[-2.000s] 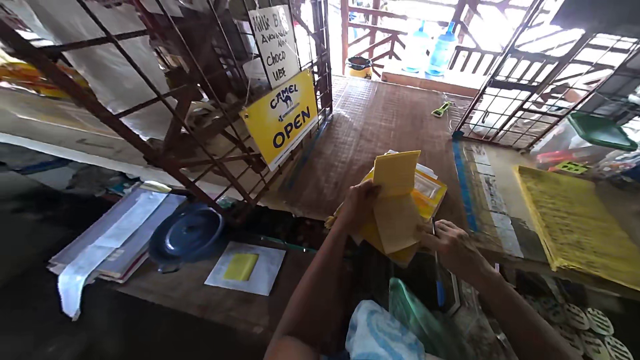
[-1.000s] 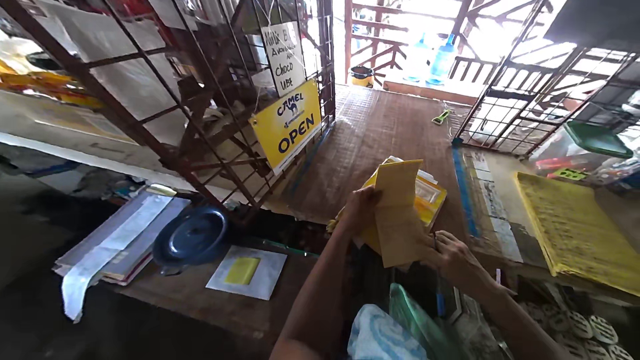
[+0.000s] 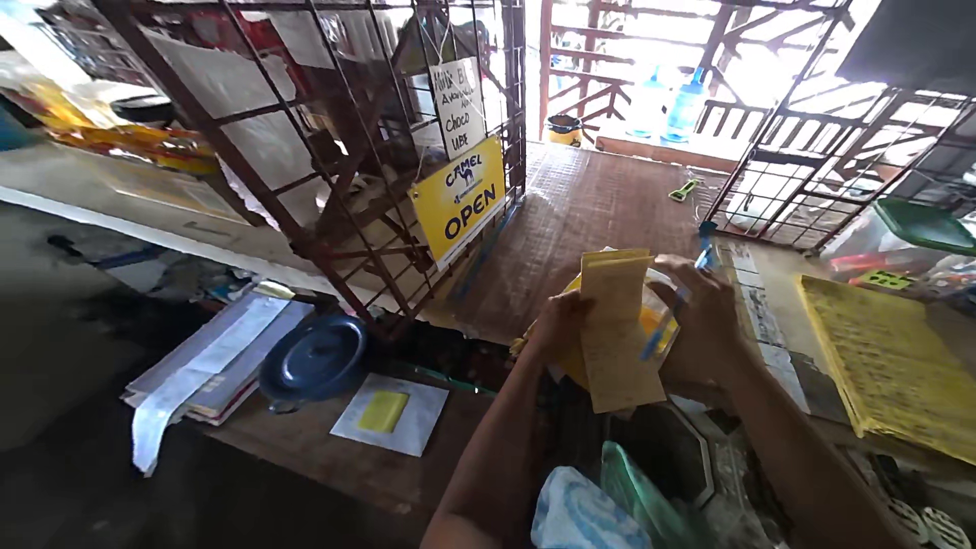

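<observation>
My left hand grips the left edge of an opened, folded yellowish paper booklet, which hangs in front of me with writing on it. Beneath and behind it, partly hidden, is a yellow and white packet. My right hand is just right of the booklet, with a blue pen in its fingers, slanting down toward the booklet; the pen is blurred. Whether its tip touches the paper I cannot tell.
A wire grille with a yellow sign stands left of the wooden counter. A blue lid, a yellow pad on white paper and stacked notebooks lie lower left. A yellow written sheet and a green-lidded container are at right.
My right hand has risen beside the booklet, and the blue pen now shows clearly in it. My left hand still holds the booklet.
</observation>
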